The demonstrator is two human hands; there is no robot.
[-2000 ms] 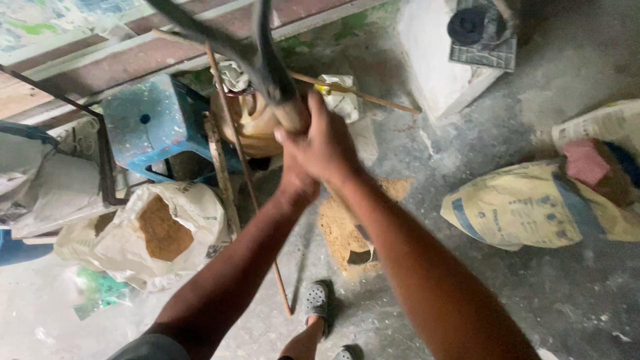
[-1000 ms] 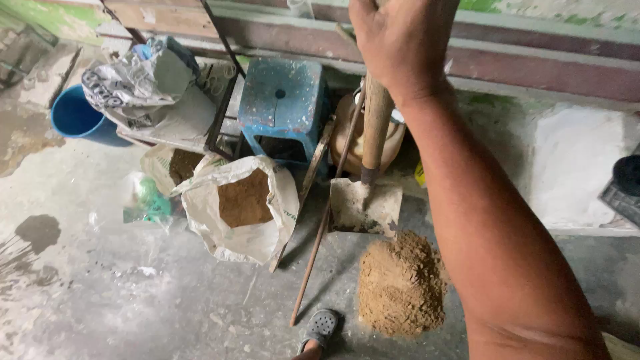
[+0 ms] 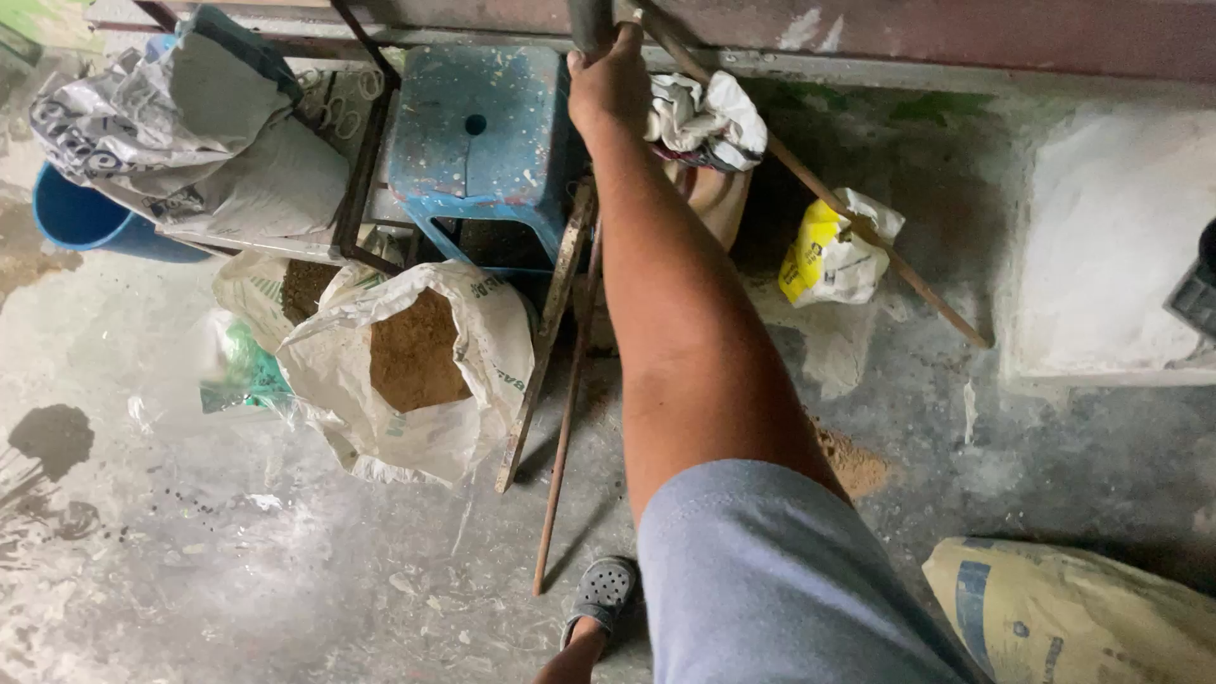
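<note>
My right hand (image 3: 613,90) is at the top centre, closed around a dark grey tool handle (image 3: 591,24) that runs out of the upper edge. The rest of that tool is out of view or hidden. Just left of the hand stands a paint-spattered blue plastic stool (image 3: 475,157). Below and right of it, a bundle of white cloth (image 3: 717,114) tops a tan container (image 3: 717,195) partly covered by my forearm. Some brown sand (image 3: 855,465) shows on the floor beyond my upper arm. My left hand is out of view.
An open white sack of sand (image 3: 494,342) stands beside a leaning wooden strip (image 3: 546,351) and a thin rod (image 3: 565,456). A stick (image 3: 912,275) crosses a yellow-white bag (image 3: 841,252). Left is a blue bucket (image 3: 85,214); lower right, a filled sack (image 3: 1073,608).
Two seconds ago both hands gripped a forked grey handle; now only my right hand shows. The shovel blade seen beside the sand pile a second ago is no longer visible. The view has shifted.
</note>
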